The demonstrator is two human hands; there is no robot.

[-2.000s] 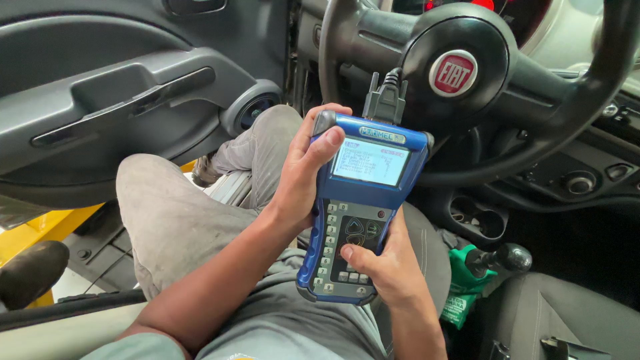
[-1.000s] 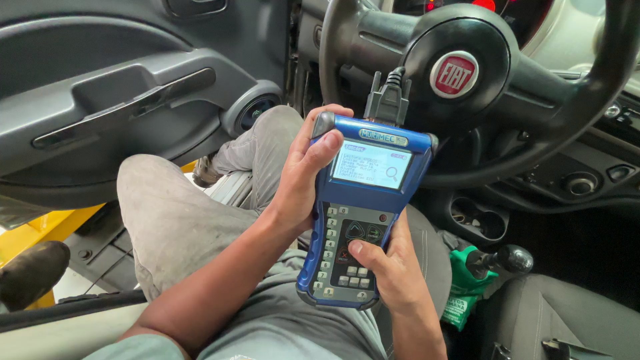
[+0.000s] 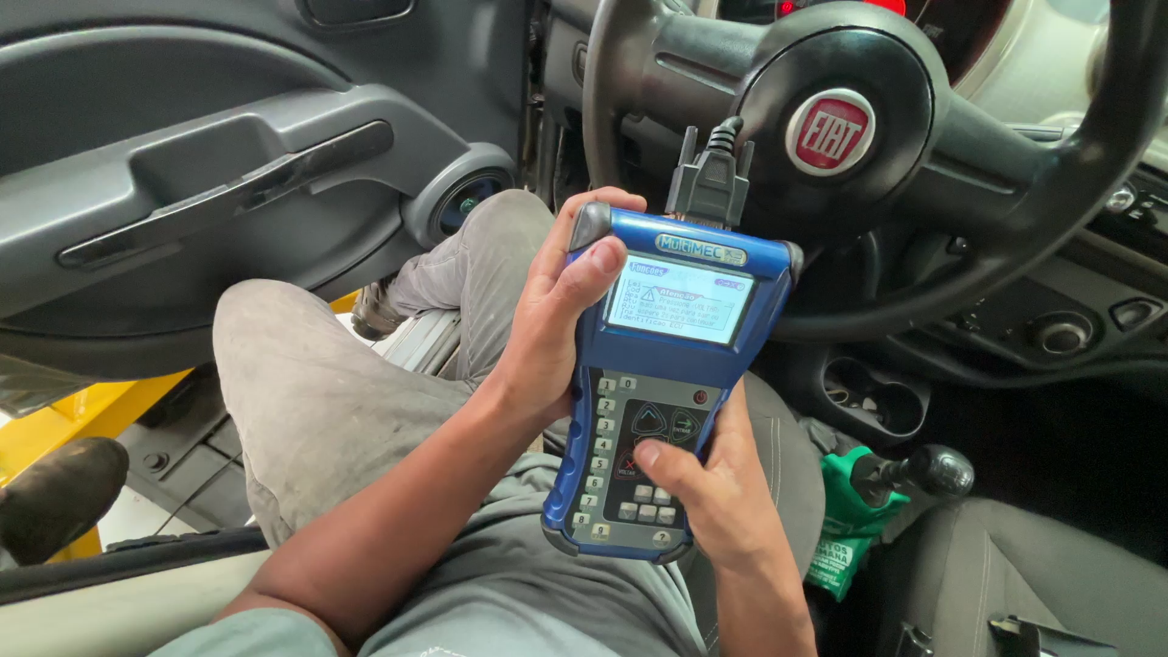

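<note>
A blue handheld automotive scan tool [image 3: 662, 360] with grey corner guards is held upright above my lap, its lit screen [image 3: 680, 301] showing a message box over lines of writing. My left hand [image 3: 557, 310] grips its upper left side, with the thumb lying at the screen's left edge. Around the lower right side is my right hand [image 3: 721, 484], its thumb over the keypad [image 3: 634, 465] near the arrow and red X keys; its other fingers are hidden behind the tool. A dark cable connector [image 3: 710, 187] is plugged into the tool's top end.
The Fiat steering wheel [image 3: 830, 132] stands just beyond the tool. The door [image 3: 210, 182] is swung out at the left, above a yellow metal part [image 3: 100, 415]. At the right are a cup holder [image 3: 874, 397], the gear lever [image 3: 940, 470] with a green bag [image 3: 844, 520], and a grey seat [image 3: 1031, 566].
The screen's content has changed, and a message box now lies over the list. My right thumb has shifted slightly to the left and down on the keypad.
</note>
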